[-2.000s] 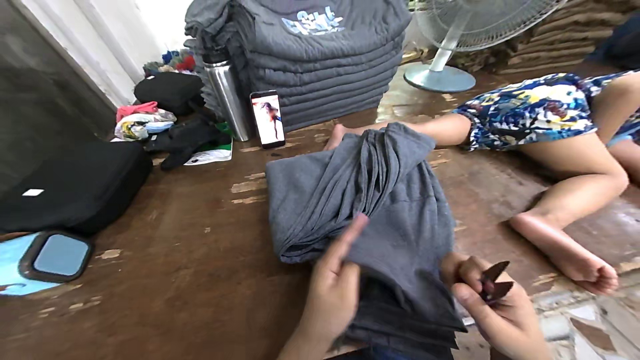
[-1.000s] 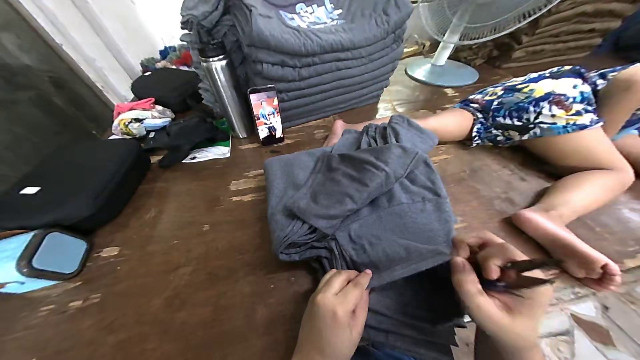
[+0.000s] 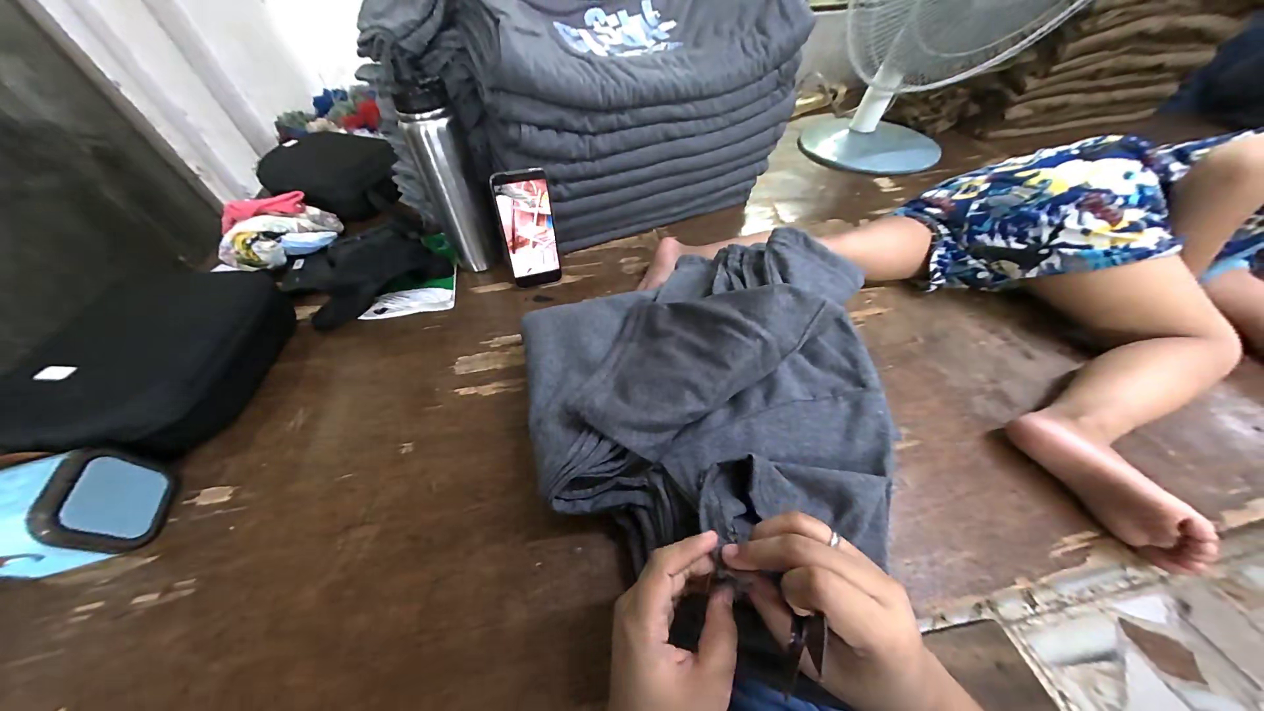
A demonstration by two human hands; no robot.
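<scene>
A bunched pile of dark grey knit garments [image 3: 731, 375] lies on the brown wooden surface in front of me. At its near edge, my left hand [image 3: 676, 617] pinches the grey fabric between thumb and index finger. Touching it from the right, my right hand [image 3: 829, 602], with a ring on one finger, pinches the same bit of fabric. Small dark thread snips [image 3: 808, 647] rest in the right palm under the curled fingers, blades pointing down. The exact edge between the fingertips is too small to make out.
Behind stand a steel bottle [image 3: 444, 178], a phone [image 3: 526, 227] and a stack of folded grey shirts [image 3: 632, 128]. A black case [image 3: 138, 355] and a blue item with a dark frame [image 3: 114, 499] lie left. A fan [image 3: 869, 143] and a person's bare legs [image 3: 1116, 395] are right.
My right hand has moved left to meet my left hand at the pile's near edge. A flap of grey fabric is now raised there. The snips have turned to point down.
</scene>
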